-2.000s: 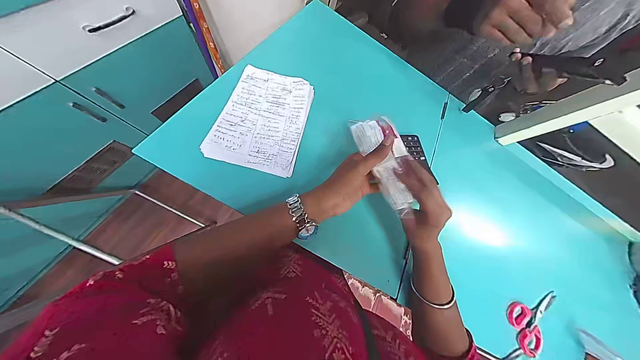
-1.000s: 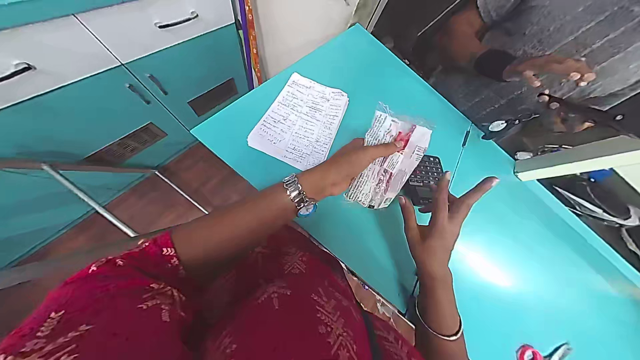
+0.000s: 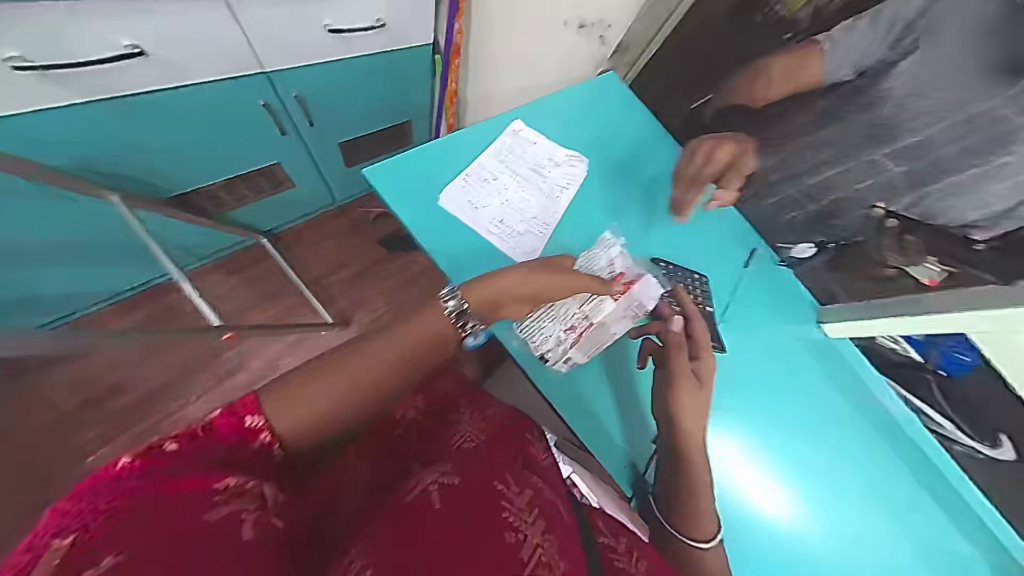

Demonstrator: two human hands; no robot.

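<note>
My left hand [image 3: 544,286], with a metal watch at the wrist, grips a clear plastic packet [image 3: 588,324] with printed paper and a red part inside, above the turquoise table. My right hand [image 3: 680,352] is at the packet's right edge, its fingers bent; whether they pinch the plastic cannot be told. Under and beyond those fingers a black calculator [image 3: 698,300] lies on the table, partly covered. Handwritten paper sheets [image 3: 516,188] lie on the table beyond my left hand.
Another person's hand [image 3: 716,172] is over the table's far right edge. A shelf ledge [image 3: 920,320] borders the table at right, with a blue item [image 3: 944,354] below it. Drawers and cabinets [image 3: 160,152] stand at left, near a metal frame [image 3: 164,260].
My right hand, spread apart from the packet one second ago, is now at its edge with fingers bent. The other person's hand has come over the table. The view has shifted.
</note>
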